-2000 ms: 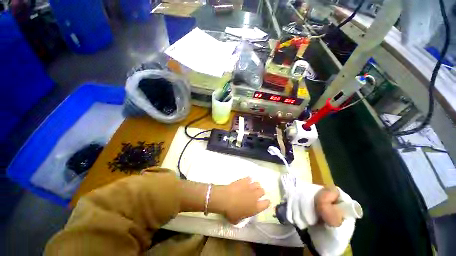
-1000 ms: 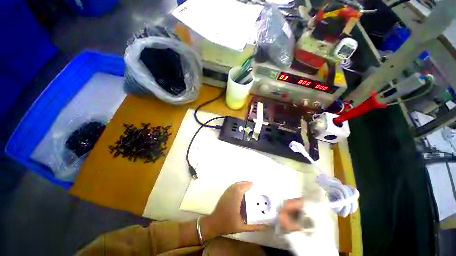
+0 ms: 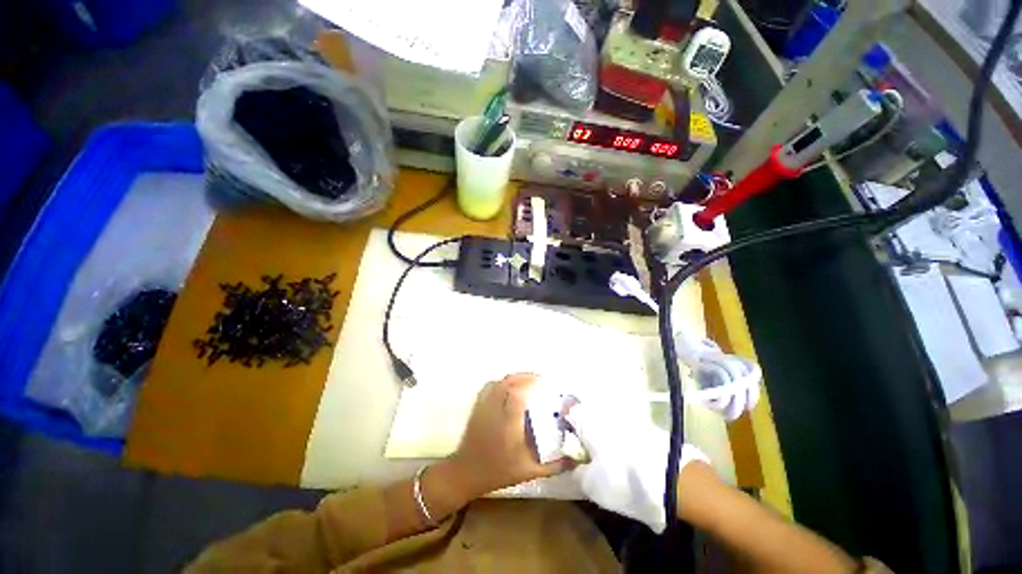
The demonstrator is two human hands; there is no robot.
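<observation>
A white socket block is low in the middle, over the mat's front edge. My bare left hand grips it from the left. My right hand, in a white glove, is against the block's right side and face; its fingertips are washed out, and whether it holds anything is hidden. A thick black cable passes over the right hand's wrist area. A coiled white cord lies at the right, and its plug is at the black test fixture.
Loose small black parts lie on the orange board, with a blue bin at left. A bag of black parts, pen cup, meter and red-handled tool stand behind. A thin black lead lies on the mat. Dark conveyor at right.
The gloved hand has moved onto the block's face, which showed more openly before. The thick black cable now crosses the right side of the view. The camera view has shifted.
</observation>
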